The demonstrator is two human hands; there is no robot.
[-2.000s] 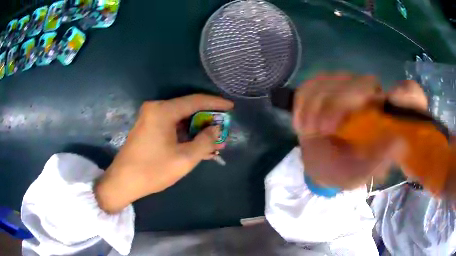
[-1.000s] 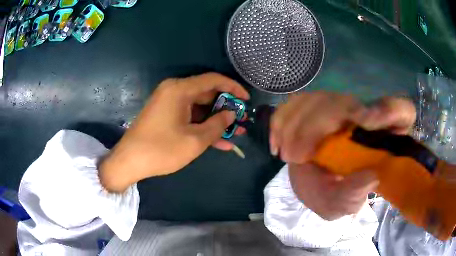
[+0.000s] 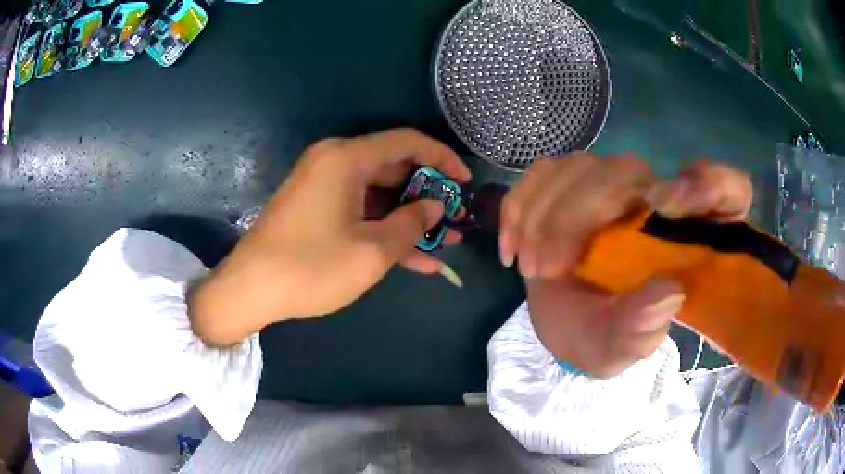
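My left hand is bare and holds a small teal-edged circuit board between thumb and fingers, above the dark green bench. My right hand is wrapped around an orange electric screwdriver with a black strip. Its dark nose points left, at the right edge of the board. Whether the tip touches the board cannot be told. A short pale tip sticks out below my left fingers.
A round dimpled metal screw tray stands just beyond my hands. More circuit boards lie in rows at the upper left, beside a white strip. A clear plastic tray is at the right edge. The bench is dark green.
My left hand has moved right and turned the board, whose yellow-green patch no longer shows. The screwdriver has swung so its nose meets or nears the board. The tray appears farther right.
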